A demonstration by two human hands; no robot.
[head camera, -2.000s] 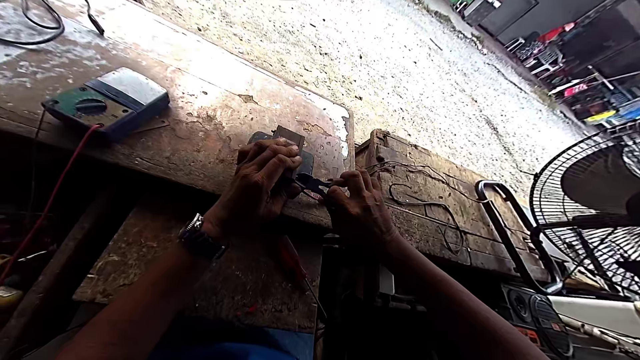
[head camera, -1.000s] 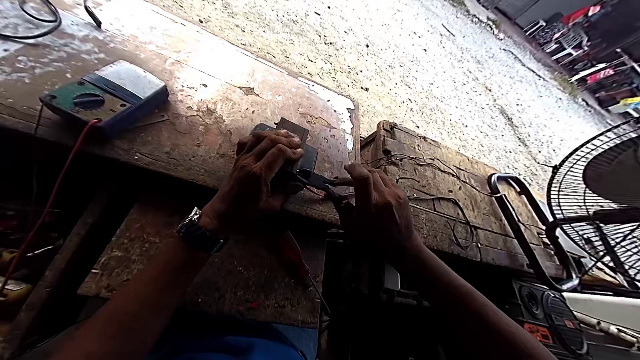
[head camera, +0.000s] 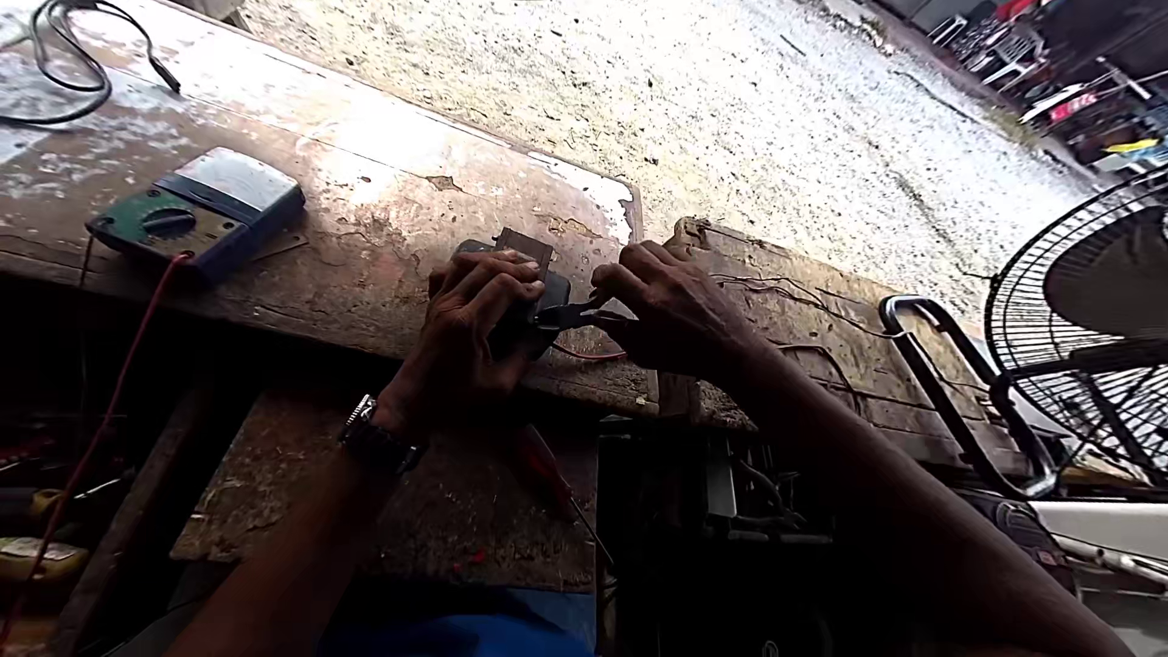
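My left hand [head camera: 479, 319] grips a dark boxy device [head camera: 555, 297] at the front edge of the worn wooden bench [head camera: 365, 265]. A flat brown metal piece [head camera: 525, 245] sticks up beyond my fingers. My right hand [head camera: 671, 306] holds a pair of pliers [head camera: 568, 317], whose jaws meet the device beside my left hand. A red wire [head camera: 589, 356] curves from the device toward my right hand. What exactly the jaws touch is too dark to tell. An analog multimeter [head camera: 196, 214] with a red lead lies to the left on the bench.
A red-handled screwdriver [head camera: 546, 464] lies on the lower board [head camera: 411, 520]. Black cable [head camera: 100, 73] rests at the far left. To the right are loose wires, a bent metal tube frame [head camera: 967, 392] and a caged fan [head camera: 1095, 328]. Gravel ground [head camera: 730, 119] lies beyond the bench.
The right hand has turned and shifted around the pliers, whose handles now sit within its fingers. My left hand stays on the device in about the same place.
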